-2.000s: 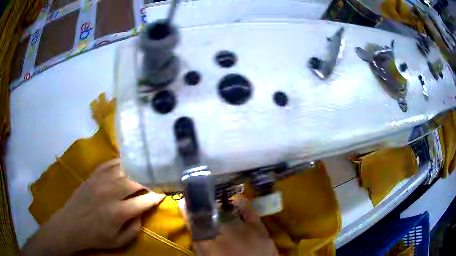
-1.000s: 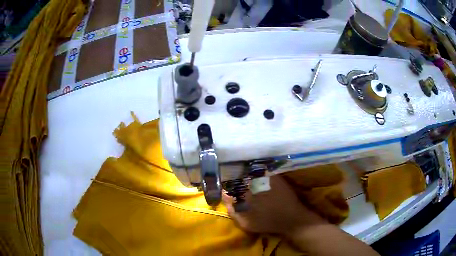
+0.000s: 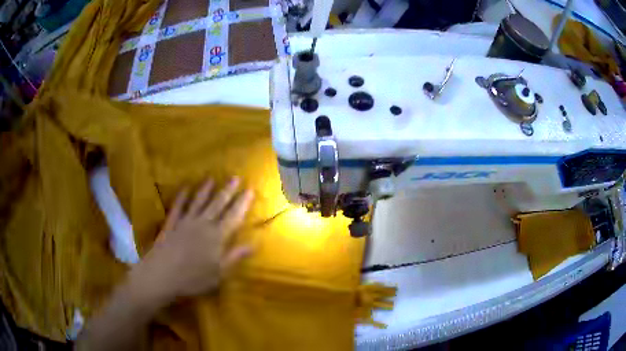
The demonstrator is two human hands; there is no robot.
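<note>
A large mustard-yellow garment panel (image 3: 295,260) lies over the table left of and below the needle area, in bright lamp glow. The white sewing machine (image 3: 439,137) with a blue stripe stands over its right part. The presser foot area sits under the head, its parts hard to make out in the glare. My left hand (image 3: 195,243) lies on the panel left of the needle, fingers spread, slightly blurred. Short narrow cloth tabs (image 3: 376,304) stick out at the panel's right edge. My right hand is not in view.
A pleated mustard bundle (image 3: 41,219) hangs at the left. A brown board with printed tape (image 3: 185,44) lies behind. A small mustard piece (image 3: 554,240) rests near the machine's right end. A blue basket (image 3: 587,336) is at the lower right, a dark tin (image 3: 519,39) behind the machine.
The panel now spreads farther left, up to the bundle. My left hand has come into view on it. My right hand has left the needle area and the view. The camera view has shifted.
</note>
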